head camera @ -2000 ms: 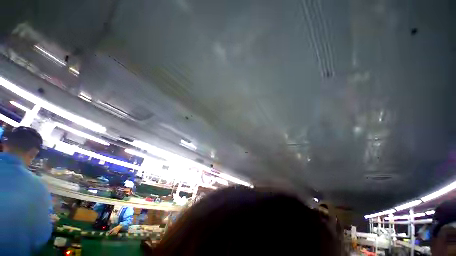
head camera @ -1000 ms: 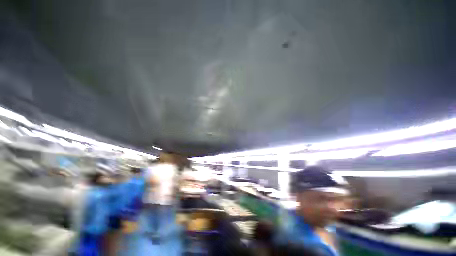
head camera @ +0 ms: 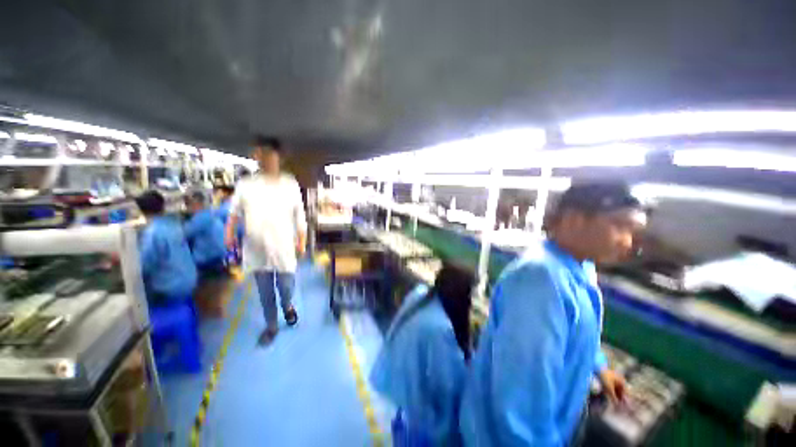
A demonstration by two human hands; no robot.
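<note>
Neither of my hands is in view. Nearest on the right, a person in a blue smock (head camera: 537, 349) stands side-on, with a hand over a grey tray of small parts (head camera: 641, 397) at the green-topped line (head camera: 716, 349). Beside that person, another in a blue smock (head camera: 423, 358) is low down, head bent and dark hair hanging. The small parts are too blurred to name.
A blue aisle floor (head camera: 271, 384) with yellow-black tape runs ahead. A person in a white top (head camera: 269, 223) stands or walks in it. On the left are a rack with pale trays (head camera: 74, 336), workers in blue smocks and a blue stool (head camera: 174, 336).
The view has swung from the ceiling and a dark head down to the aisle. It is less blurred. The person in white and the person at right now show clearly and larger.
</note>
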